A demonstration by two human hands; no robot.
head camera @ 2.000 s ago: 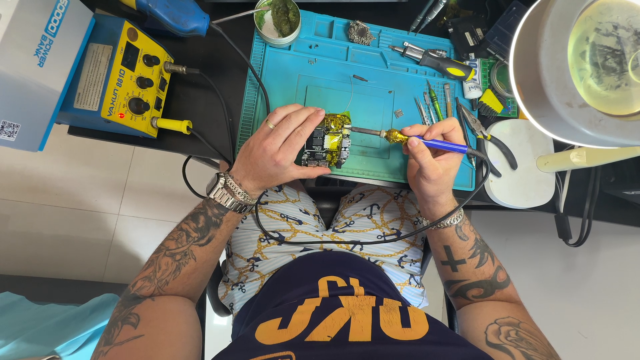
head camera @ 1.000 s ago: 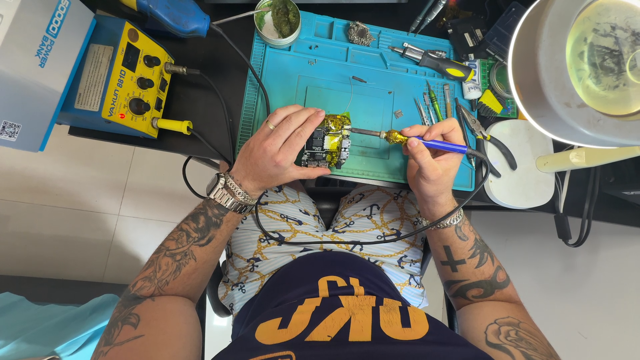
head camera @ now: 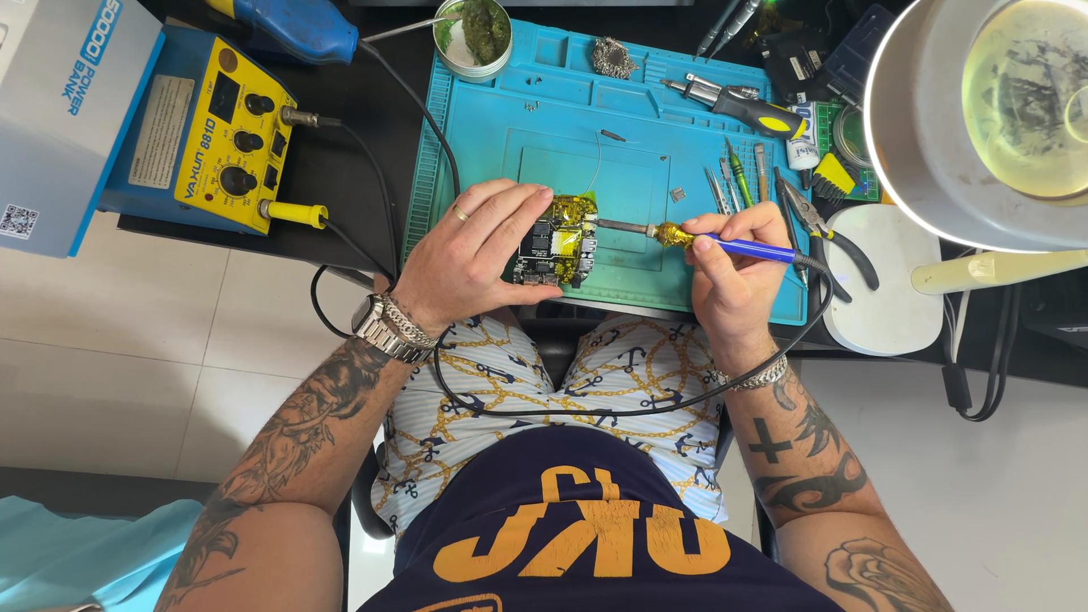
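My left hand point(head camera: 476, 251) grips a small black circuit board point(head camera: 539, 246) by its edges, fingers along the top and thumb at the bottom. Yellow translucent tape covers part of the board, and metal connectors line its right side. In my right hand point(head camera: 738, 270) is a soldering iron point(head camera: 748, 247) with a blue handle and yellow tape wrapped near its front. Its metal shaft points left, and the end lies at the board's right edge; whether it touches cannot be told. The board is over the near part of a blue silicone work mat point(head camera: 476, 136).
A yellow soldering station point(head camera: 242, 140) stands at left, near a blue-handled tool point(head camera: 297, 30). At the mat's top are a round tin point(head camera: 473, 72) and a wire-wool clump point(head camera: 612, 58). A screwdriver point(head camera: 748, 109), tweezers point(head camera: 718, 191), pliers point(head camera: 829, 229) and a ring-lit magnifier lamp point(head camera: 901, 127) are at right. The iron's black cord point(head camera: 544, 413) loops over my lap.
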